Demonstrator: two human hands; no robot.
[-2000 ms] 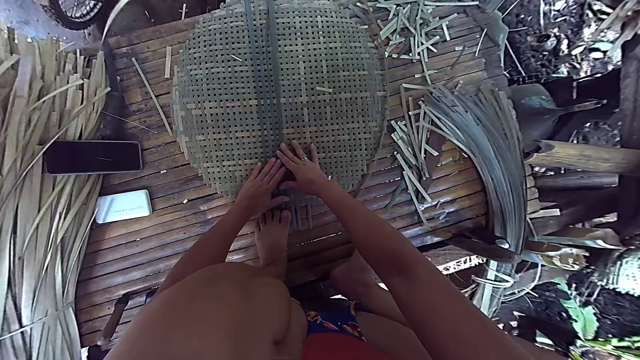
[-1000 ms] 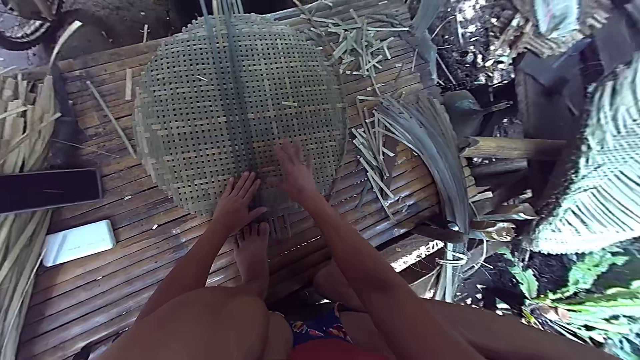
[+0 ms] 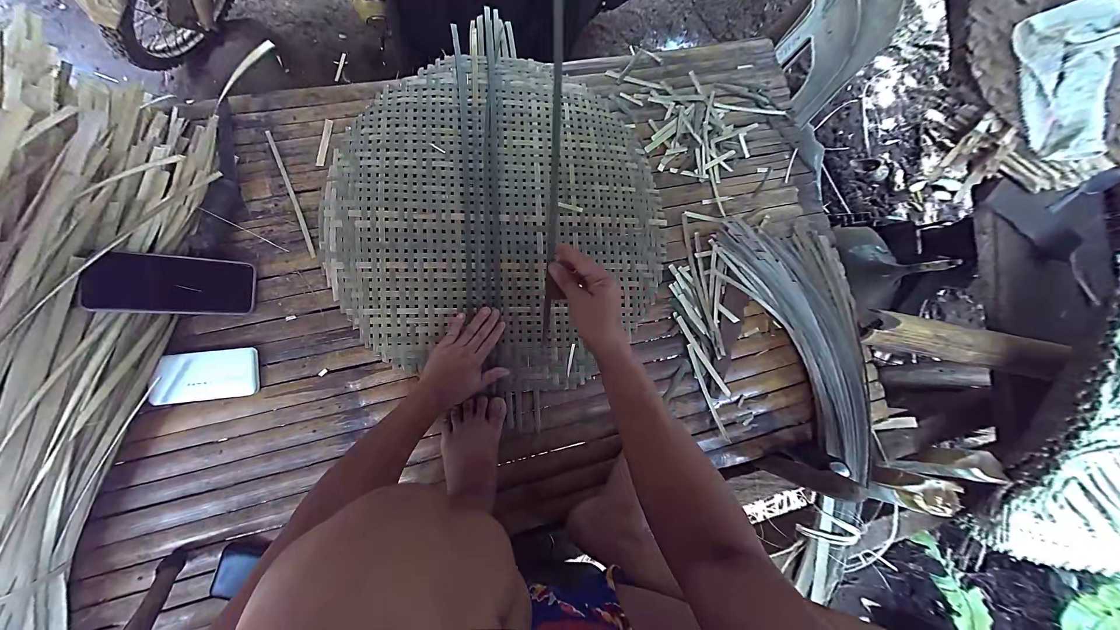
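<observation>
A round mat of woven bamboo strips (image 3: 402,227) lies on the bamboo-slat platform. Long dark strips (image 3: 481,175) run down over its middle. My left hand (image 3: 464,354) rests flat on the mat's near edge at the lower ends of those strips, fingers spread, just above a bare foot. Right of it, my right hand (image 3: 584,284) pinches a long dark strip (image 3: 556,131) that stretches away past the mat's far edge. The lower tip of this strip reaches below the fingers, over the weave.
Bundled pale strips (image 3: 87,219) lie at the left, beside a dark phone (image 3: 166,283) and a white power bank (image 3: 206,375). Short cut pieces (image 3: 700,122) are scattered on the right, near a bundle of thin grey-green strips (image 3: 805,324). A bamboo pole (image 3: 971,339) juts out farther right.
My right hand, spread on the mat a second ago, has lifted and now holds a long strip. The left hand stays on the mat's near edge. The view has shifted.
</observation>
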